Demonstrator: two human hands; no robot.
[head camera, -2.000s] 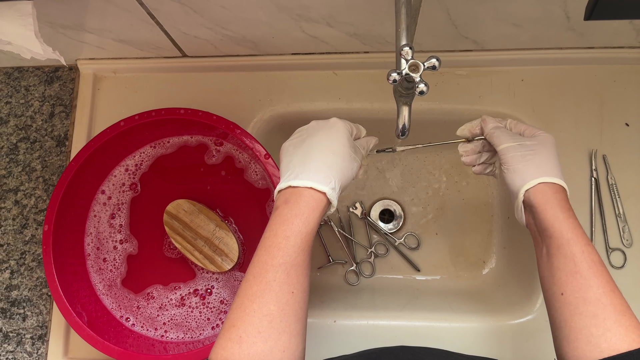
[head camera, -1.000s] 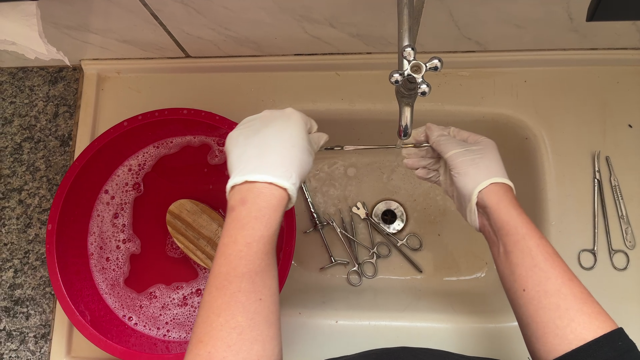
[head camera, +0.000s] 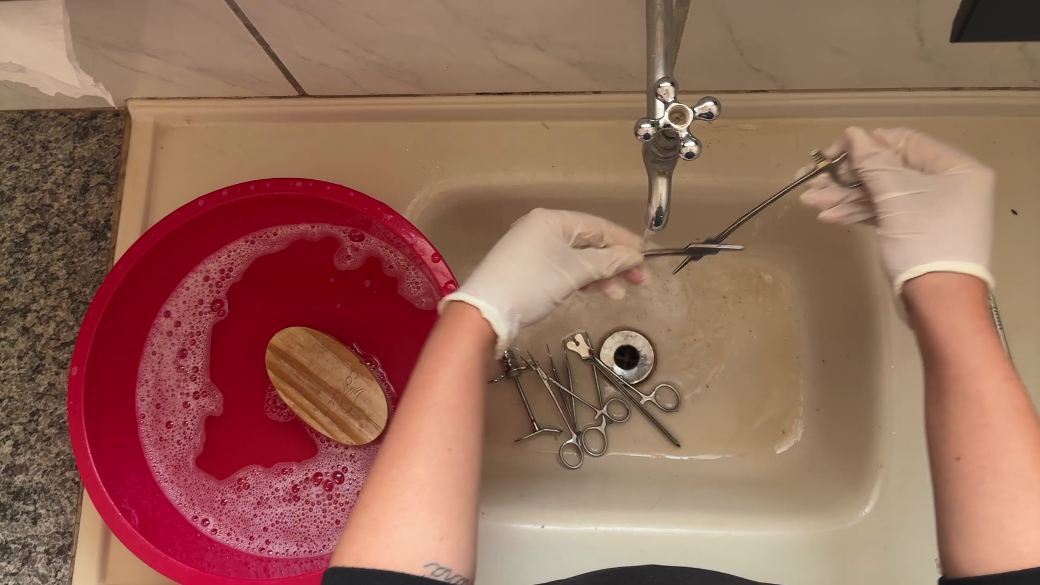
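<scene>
My gloved left hand (head camera: 561, 264) is above the sink's left side, gripping one part of a slender metal surgical instrument (head camera: 751, 210). My gloved right hand (head camera: 914, 191), higher at the right, holds its other end near the ratchet. Two metal parts cross below the faucet spout; whether they are one hinged piece is hard to tell. My fingers hide both ends. Under my hands, several scissor-like clamps (head camera: 571, 449) with ring handles and other metal instruments lie beside the drain (head camera: 627, 356). A T-shaped metal instrument (head camera: 528, 406) lies at their left.
A red basin (head camera: 101, 325) of soapy water stands at the left, overlapping the sink edge, with an oval wooden-backed brush (head camera: 325, 386) in it. A chrome faucet (head camera: 660, 191) hangs over the sink (head camera: 845, 406). Part of another metal instrument (head camera: 998, 325) shows beside my right wrist.
My left hand has moved right, away from the basin, and my right hand has moved right and up. The held metal parts, nearly in one line before, now cross at an angle.
</scene>
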